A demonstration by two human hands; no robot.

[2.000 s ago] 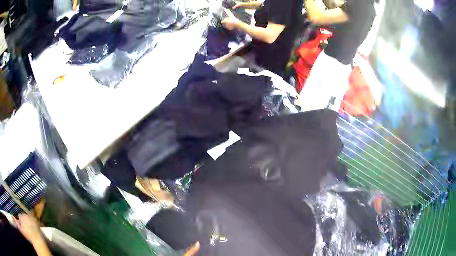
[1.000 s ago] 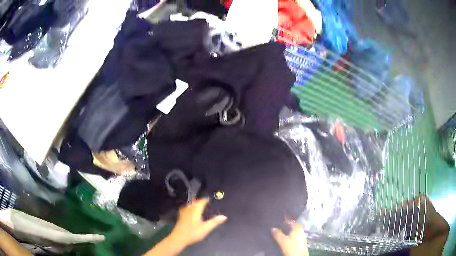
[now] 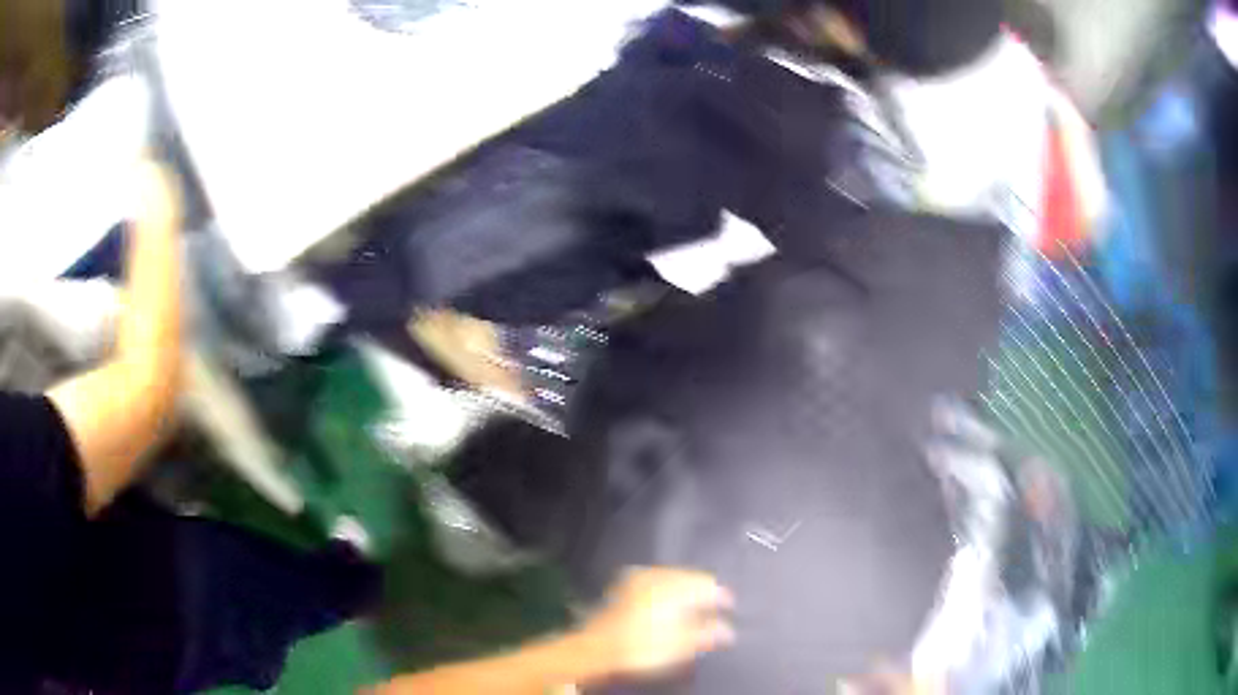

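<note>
The picture is badly blurred. A dark garment (image 3: 842,502) lies spread in the centre, with a small pale mark on its lower part. My left hand (image 3: 665,622) is at its lower left edge, fingers pointing right; blur hides whether they grip the cloth. My right hand (image 3: 876,682) shows only as a sliver of skin at the bottom edge, by the garment's lower right. A white tag (image 3: 713,254) lies above on the dark pile.
A person's bare arm (image 3: 152,312) with a dark sleeve reaches up at the left. A white table (image 3: 353,122) is at the upper left. Clear polybags (image 3: 998,584) lie right of the garment, beside a wire cage (image 3: 1086,367). The floor is green.
The view has swung left, so the garment sits further right. My left hand shows lower and further right; my right hand has almost left the picture. A person's arm has come in at left.
</note>
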